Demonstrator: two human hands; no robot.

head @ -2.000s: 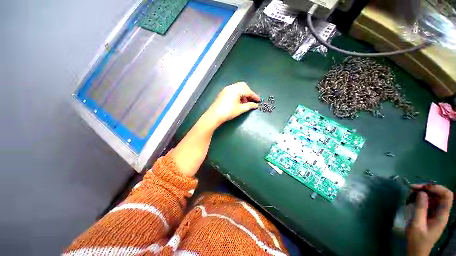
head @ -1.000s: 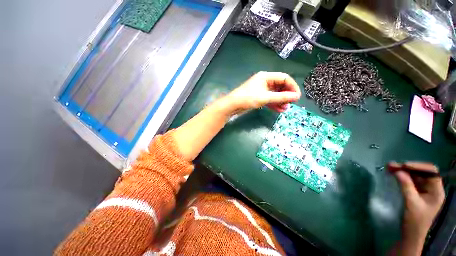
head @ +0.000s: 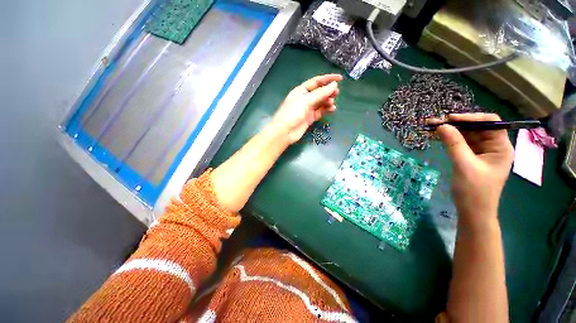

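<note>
A green circuit board [head: 381, 192] with small dark and silvery parts lies on the dark green bench top. My left hand [head: 307, 107] hovers left of it, fingers partly spread; whether a tiny part is between them cannot be told. A small pile of components [head: 321, 134] lies just below its fingers. My right hand [head: 479, 151] grips dark tweezers [head: 489, 125], lying about level, tip at the left over the edge of the main heap of components [head: 420, 101]. Whether the tip holds a component cannot be told.
A pale frame [head: 243, 94] with blue inner border stands at left, a second green board [head: 180, 19] at its far end. Component bags [head: 328, 35], a grey cable [head: 436, 68] and a beige box [head: 486, 57] are at the back. A pink-white slip [head: 528, 158] lies right.
My right hand has moved up and left with the tweezers, from right of the board to the main heap. My left hand went to the board's far corner, then back left near the small pile.
</note>
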